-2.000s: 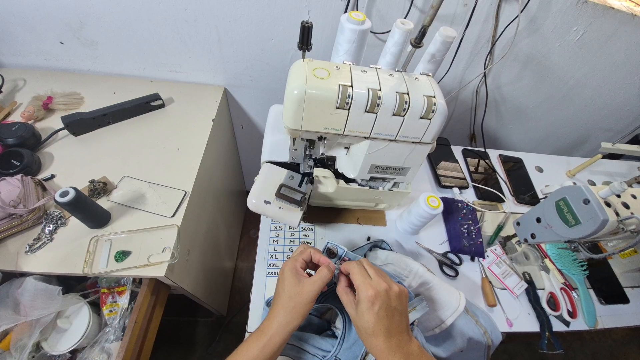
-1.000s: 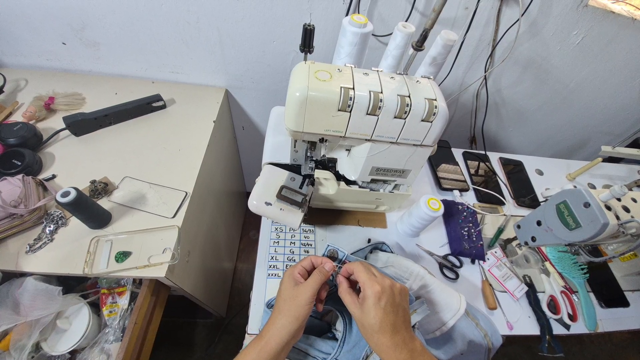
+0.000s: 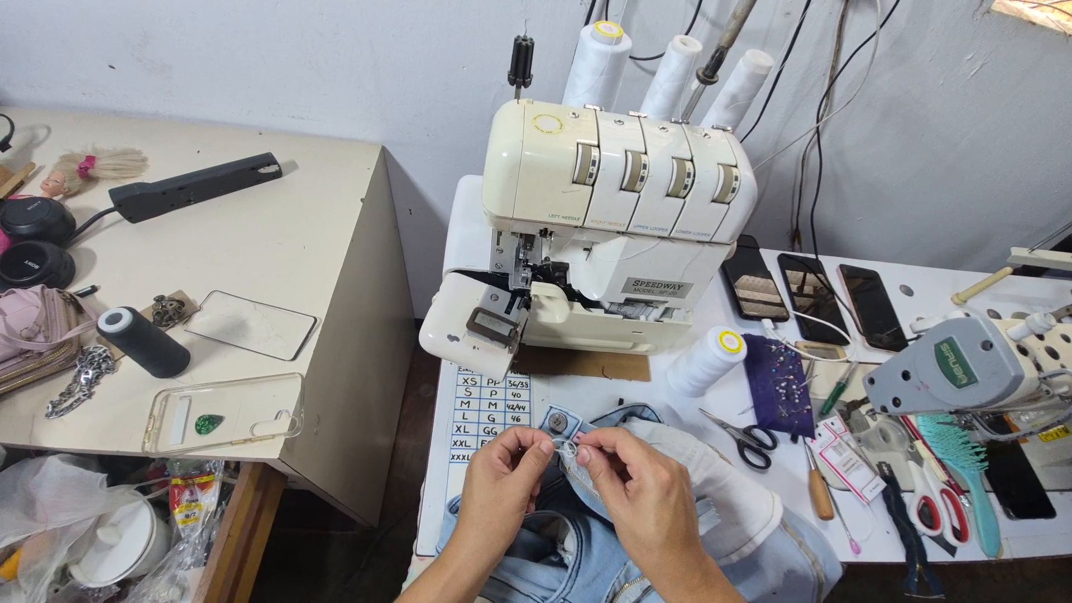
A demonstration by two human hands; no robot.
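Observation:
Light blue denim jeans (image 3: 754,544) lie bunched on the white table before the overlock sewing machine (image 3: 615,184). Over their waistband, near a metal button (image 3: 558,422), both hands meet fingertip to fingertip. My left hand (image 3: 507,477) pinches a small tangle of pale thread (image 3: 566,448) between thumb and index finger. Close beside it, my right hand (image 3: 641,477) has its thumb and index finger together at the thread's other side, by the waistband edge. The curled fingers hide part of the waistband.
Right of the jeans lie black-handled scissors (image 3: 748,440), a white thread cone (image 3: 708,360), a purple pincushion cloth (image 3: 779,385), a wooden-handled awl (image 3: 819,484) and several phones. A second sewing machine (image 3: 963,364) stands far right. A cream desk (image 3: 335,276) with a dark thread cone (image 3: 142,342) stands left.
Both hands have shifted slightly off the waistband's end, so its metal button now shows. A loose tangle of pale thread is now visible between the fingertips.

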